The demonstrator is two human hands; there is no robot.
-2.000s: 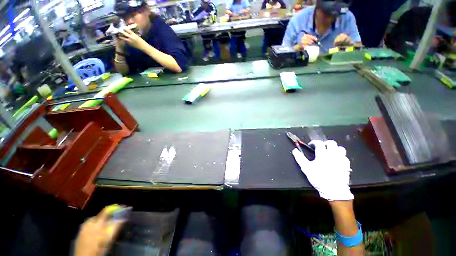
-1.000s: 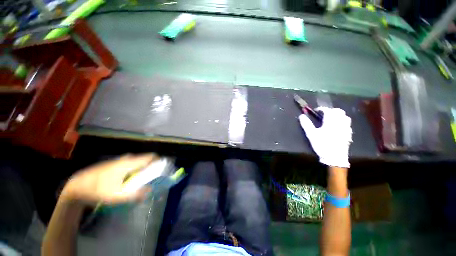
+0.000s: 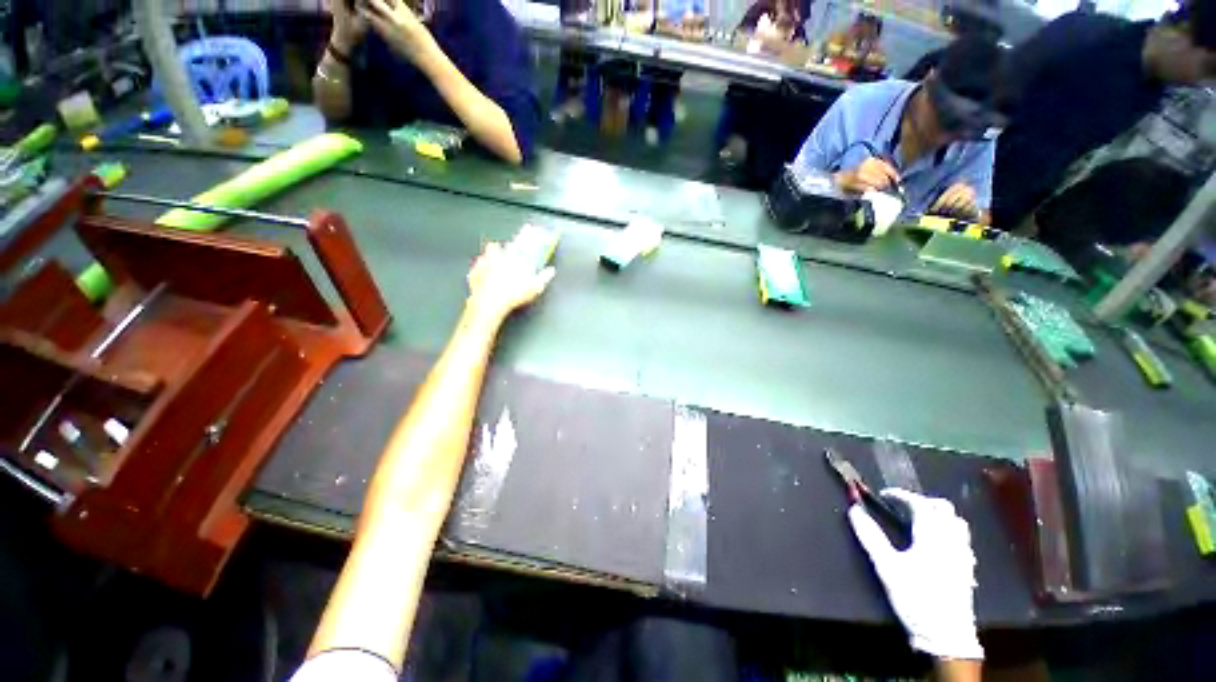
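My bare left hand (image 3: 510,277) reaches over the green conveyor belt and is closed around a circuit board (image 3: 536,244), whose pale end shows past the fingers. My white-gloved right hand (image 3: 923,560) rests on the black mat at the bench edge, around the handles of the side cutters (image 3: 863,489). The cutters' jaws point up and left, away from me. The right palm hides part of the handles.
More boards lie on the belt (image 3: 600,327), one (image 3: 631,244) beside my left hand and one (image 3: 783,276) farther right. A red-brown rack (image 3: 200,426) stands at left. A dark sheet stack (image 3: 1103,500) leans in its stand at right. Co-workers sit across the belt.
My left hand has moved from above my lap, with the board, forward onto the belt. The view has tilted up. My right hand stays at the cutters.
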